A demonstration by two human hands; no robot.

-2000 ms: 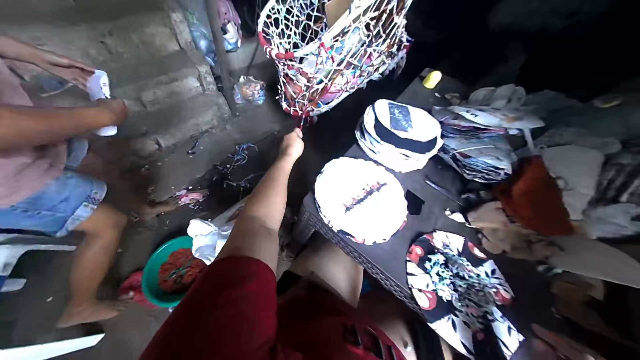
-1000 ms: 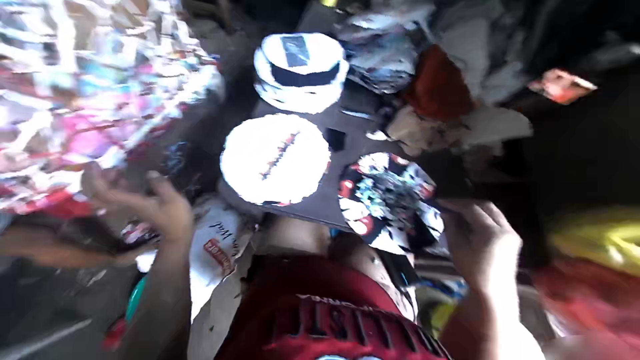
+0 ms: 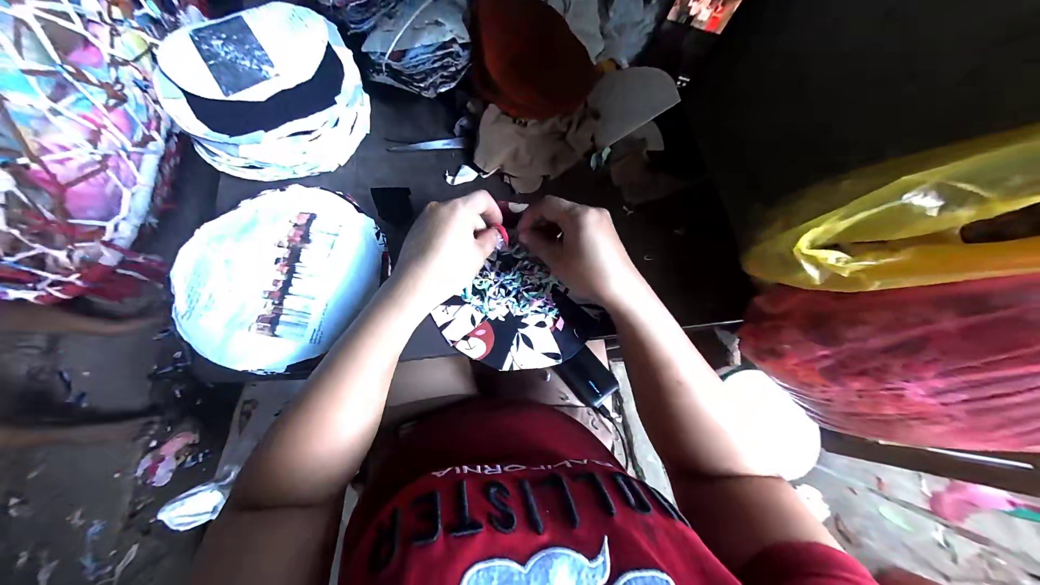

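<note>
My left hand (image 3: 457,244) pinches a small red scrap (image 3: 502,234), perhaps cloth, between thumb and fingers. Close beside it on the right, my right hand (image 3: 578,244) has its fingers curled together; whether they hold anything is hidden. Both are over the far part of a round patterned cloth piece (image 3: 532,345), black with white leaves and red spots. Small multicoloured scraps (image 3: 516,284) are heaped on that piece. To the left lies a stack of round white cloth pieces (image 3: 244,284) with a printed picture, and behind it a taller round stack (image 3: 264,122) with a black band.
A net basket (image 3: 73,138) of colourful scraps stands at the left. Scissors (image 3: 429,145) lie on the dark table behind my hands, near beige cloth (image 3: 532,146) and a rust-coloured cloth (image 3: 532,57). At right are a yellow plastic bag (image 3: 902,219) and a red bag (image 3: 902,357).
My left hand was at the net basket and is now over the patterned piece. The right hand has come from the right side to meet it. The view has turned right since the earliest frame.
</note>
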